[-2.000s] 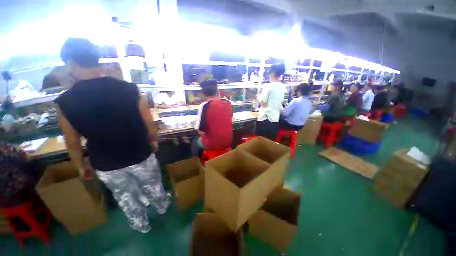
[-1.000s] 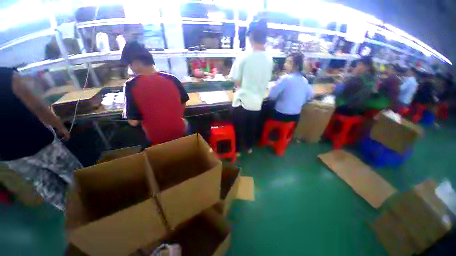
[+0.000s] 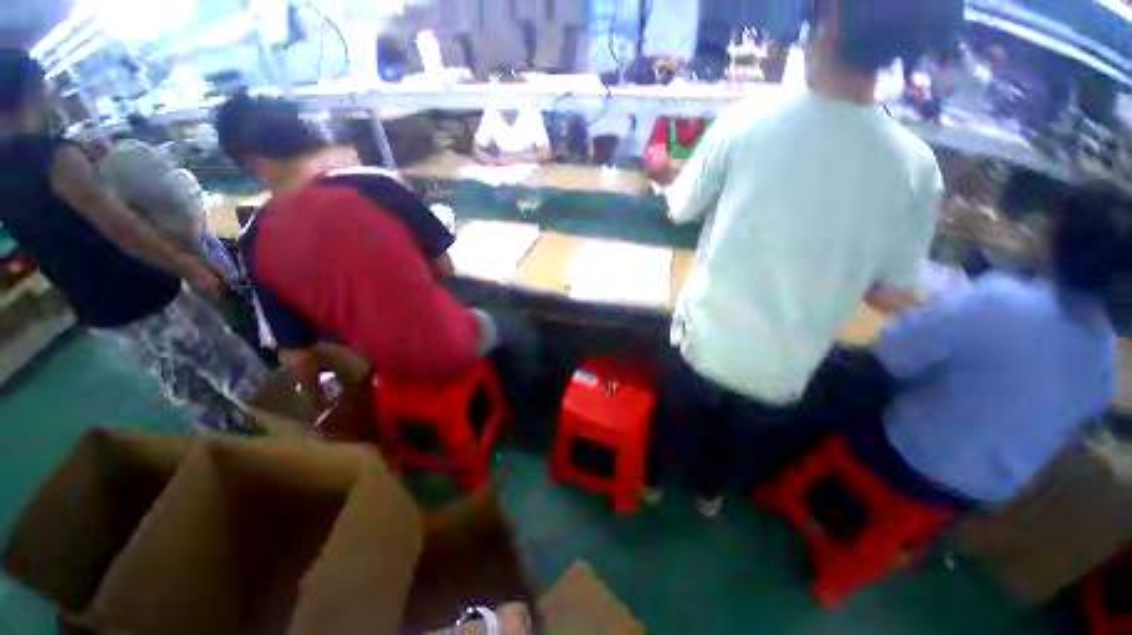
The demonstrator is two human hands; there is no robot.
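No whole hand of mine is in view. A small blurred piece with a shiny band, perhaps my left wrist [image 3: 478, 618], is cut off by the bottom edge; its fingers do not show. Nearest in front of me stand open brown cartons [image 3: 267, 533] at the lower left, side by side with flaps or walls up. Their insides look dark and I cannot tell what they hold. My right hand is out of the picture.
A bench with white paper sheets [image 3: 621, 272] runs across. A person in red [image 3: 360, 273] bends left beside a red stool [image 3: 605, 428]. A person in pale green [image 3: 813, 236] stands, one in light blue [image 3: 1006, 372] sits right, one in black [image 3: 106, 236] stands far left.
My view has moved closer to the bench. The cartons now sit lower left. The person in red leans down to the left. The shiny-banded piece at the bottom edge shows further right.
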